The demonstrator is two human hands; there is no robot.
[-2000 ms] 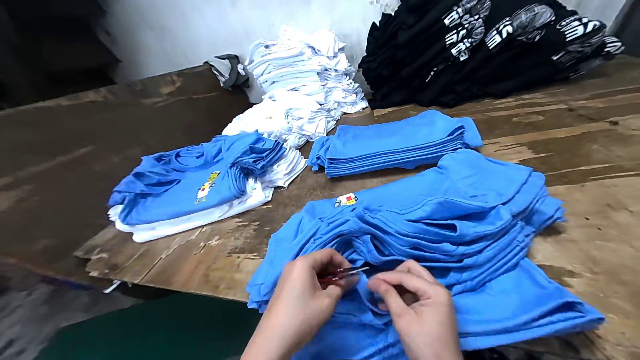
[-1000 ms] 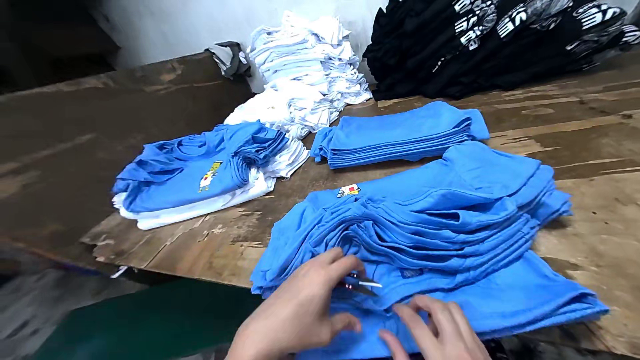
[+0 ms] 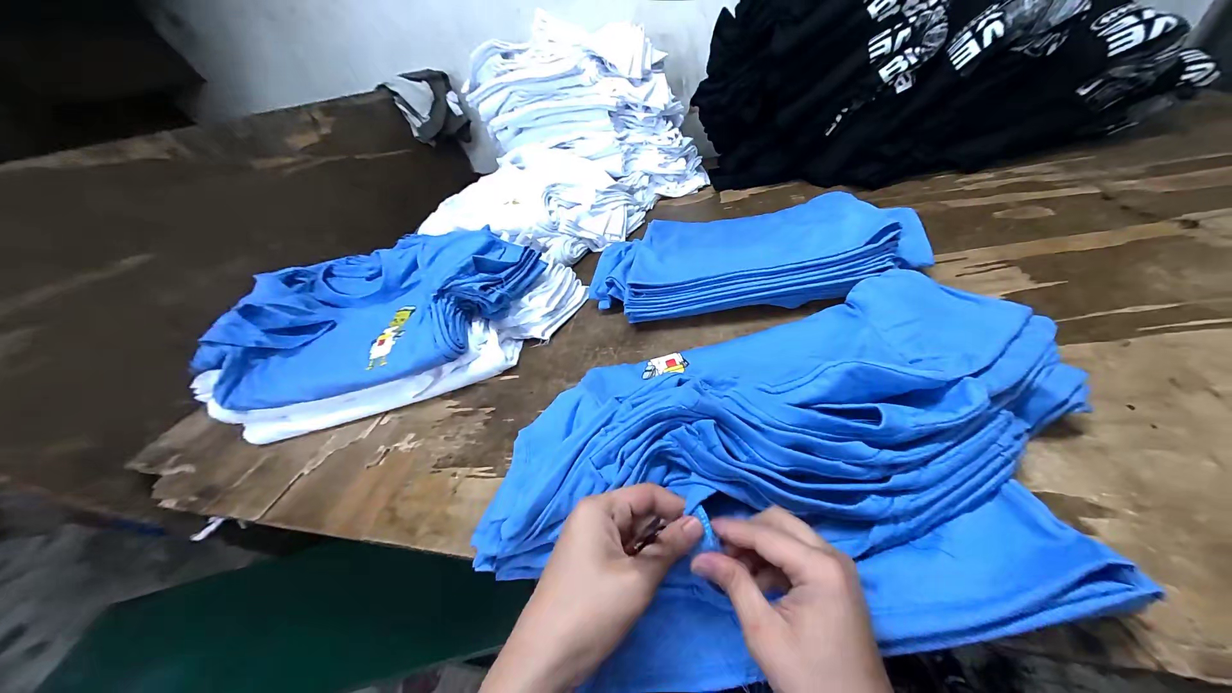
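Both hands meet at the neckline of a blue T-shirt at the front of a stack of blue T-shirts [image 3: 818, 385]. My left hand [image 3: 626, 549] pinches the fabric edge between thumb and forefinger; a small dark tool, mostly hidden, sits within its fingers. My right hand [image 3: 789, 577] grips the same edge just to the right with its fingertips. Below them the front blue shirt [image 3: 982, 568] lies spread toward the table's near edge. A small printed figure [image 3: 666, 365] shows on the stack's upper left.
Behind lies a folded blue pile [image 3: 760, 255]. At left, blue shirts with a print [image 3: 337, 337] rest on white ones [image 3: 385, 397]. White garments [image 3: 587, 115] and black printed garments [image 3: 924, 106] are heaped by the wall. A grey cloth [image 3: 423, 104] hangs near the wooden table [image 3: 423, 472].
One second ago my hands were apart over the front shirt, with a small metal-tipped tool showing at my left hand. They have come together at the neckline and pinch its edge.
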